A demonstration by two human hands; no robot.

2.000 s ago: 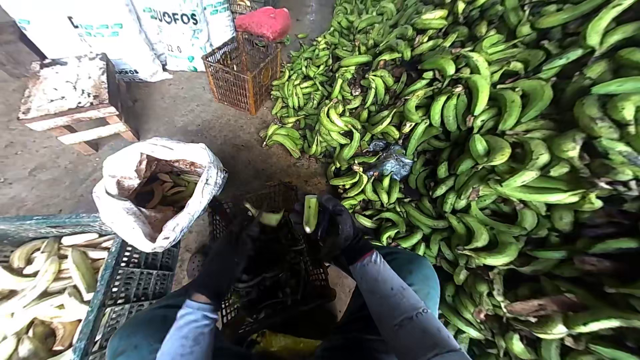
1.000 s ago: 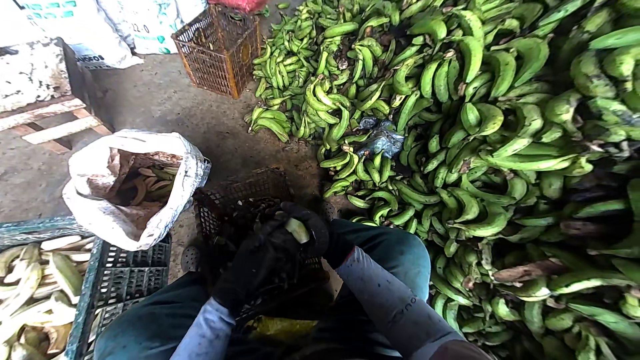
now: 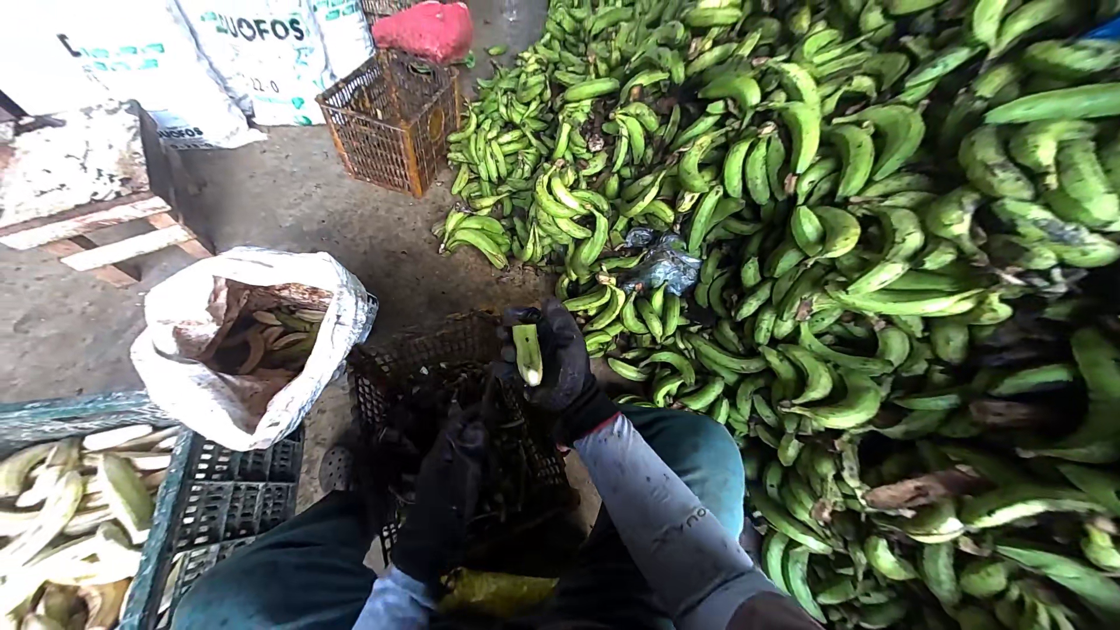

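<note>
My right hand, in a dark glove, grips a green plantain that shows a pale end, above a dark plastic crate. Lower and to the left, my left hand, also gloved, is over the same crate with its fingers toward the plantain; whether it holds anything is too dark to tell. The crate, between my knees, has dark scraps in it. A large heap of green plantains lies at the right. Peeled plantains fill a green crate at the lower left.
An open white sack with plantains or peels stands left of the dark crate. Behind are an orange-brown crate with a red bundle on it, a wooden stand and white printed sacks. Crumpled plastic lies on the heap.
A second ago my hands were close together around a pale-green piece; now they are apart, with the plantain upright in my right hand. The view has shifted.
</note>
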